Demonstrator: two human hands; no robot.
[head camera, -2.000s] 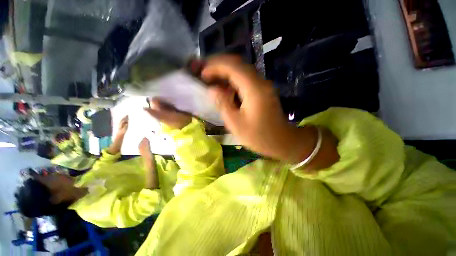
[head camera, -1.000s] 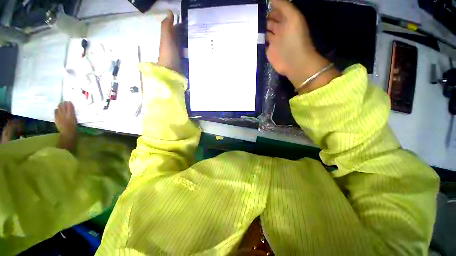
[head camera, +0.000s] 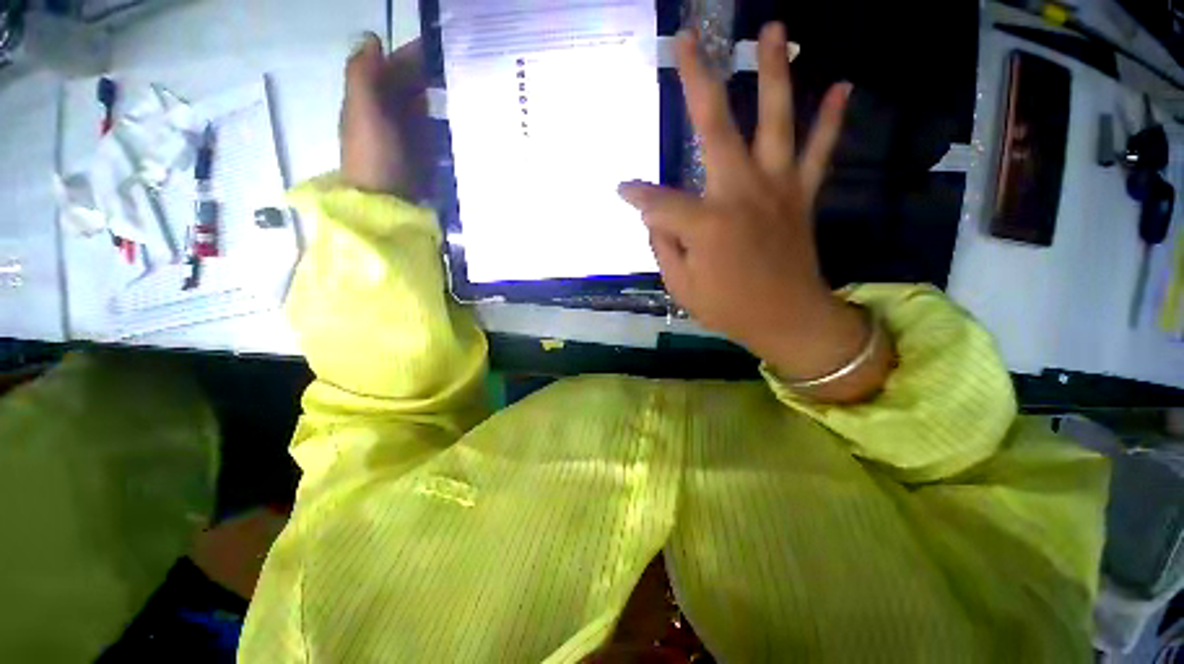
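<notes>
A tablet (head camera: 552, 156) with a lit white page and a short column of dark marks stands out in front of me, its top edge cut off by the picture. My left hand (head camera: 383, 123) holds its left edge; the fingers are partly hidden. My right hand (head camera: 747, 214) is over its right edge, fingers spread and holding nothing, one fingertip over the lit screen. White label strips show at both sides of the tablet. Another dark slab (head camera: 883, 156) lies to the right, behind my right hand.
A copper-brown smartphone (head camera: 1032, 149) and dark keys or fobs (head camera: 1149, 169) lie on the right of the bench. At left, papers (head camera: 247, 292) bear small red, black and white items. A coworker's yellow sleeve (head camera: 111, 480) is at lower left.
My right hand has let go of the tablet's right edge and opened over the screen. The page now shows a longer column of marks. The coworker's hand has left the papers.
</notes>
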